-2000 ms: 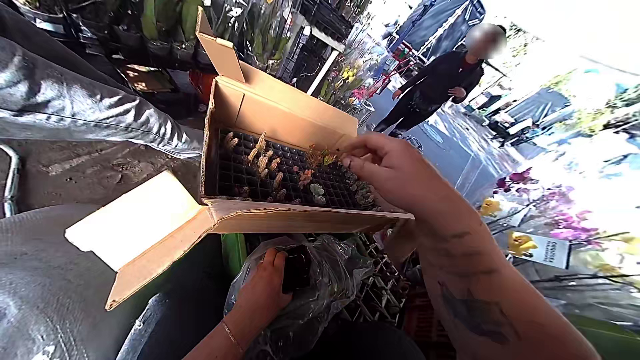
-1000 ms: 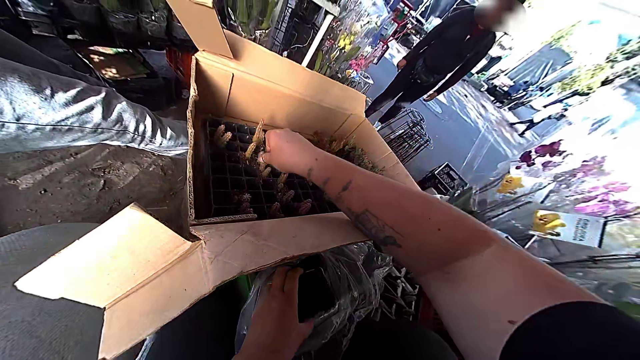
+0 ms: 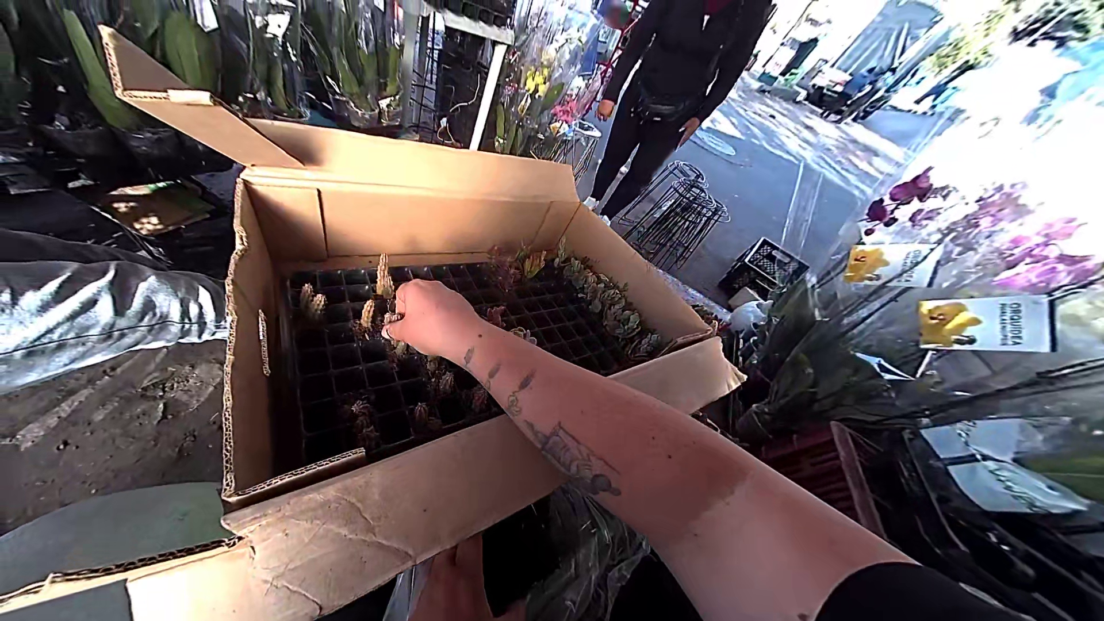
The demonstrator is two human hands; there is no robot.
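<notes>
An open cardboard box (image 3: pixel 405 207) holds a black plug tray (image 3: pixel 336 362) with small cacti (image 3: pixel 384 280) on its left side and rosette succulents (image 3: pixel 617 306) along its right side. My right hand (image 3: pixel 435 319) reaches over the box's near flap, its fingers closed around a small plant among the cacti; the fingertips are partly hidden. Below the near flap, my left hand (image 3: pixel 457 586) is mostly out of sight, beside a clear plastic bag (image 3: pixel 586 552) and a dark object; its fingers are hidden by the flap and the frame edge.
A person (image 3: pixel 668 86) in dark clothes stands beyond the box, near wire stands (image 3: pixel 681 216) and a black crate (image 3: pixel 763 272). Wrapped orchids with tags (image 3: pixel 987 323) fill the right. Potted plants (image 3: pixel 185 60) stand behind at left. A grey-trousered leg (image 3: pixel 103 310) is beside the box.
My right hand has moved from the succulents at the tray's right side to the cacti on its left. The left hand, earlier seen at the plastic bag, is now mostly hidden. The view has moved closer.
</notes>
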